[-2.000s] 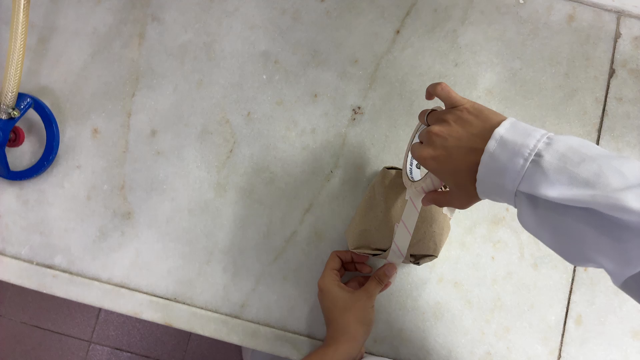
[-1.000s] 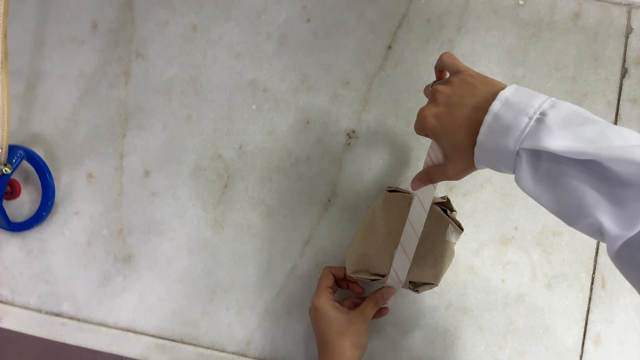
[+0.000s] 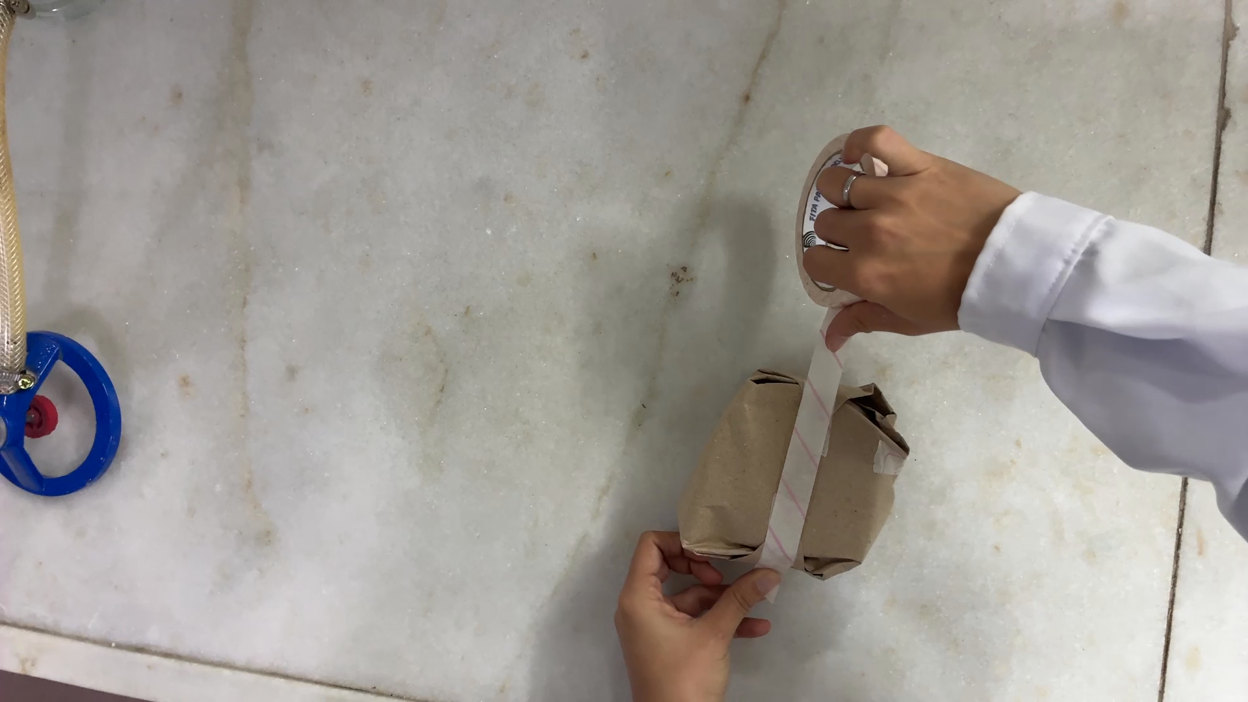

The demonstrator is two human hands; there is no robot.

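Note:
A brown kraft paper package with folded ends lies on the stone counter. Across its top runs a strip of white tape with slanted pink lines. My left hand pinches the strip's lower end at the package's near edge. Beyond the far edge, my right hand, wearing a ring, grips the roll of tape, its thumb against the strip where it leaves the roll. A small piece of pale tape sits on the package's right side.
At the left edge, a blue ring-shaped tool with spokes and a red centre joins a clear braided hose. Part of a glass object shows at the top left corner. The marble counter has a front edge at the lower left and a seam at right.
My right hand has drawn the roll away from the package, so a longer length of strip shows than two seconds ago. The left hand keeps its pinch at the near end.

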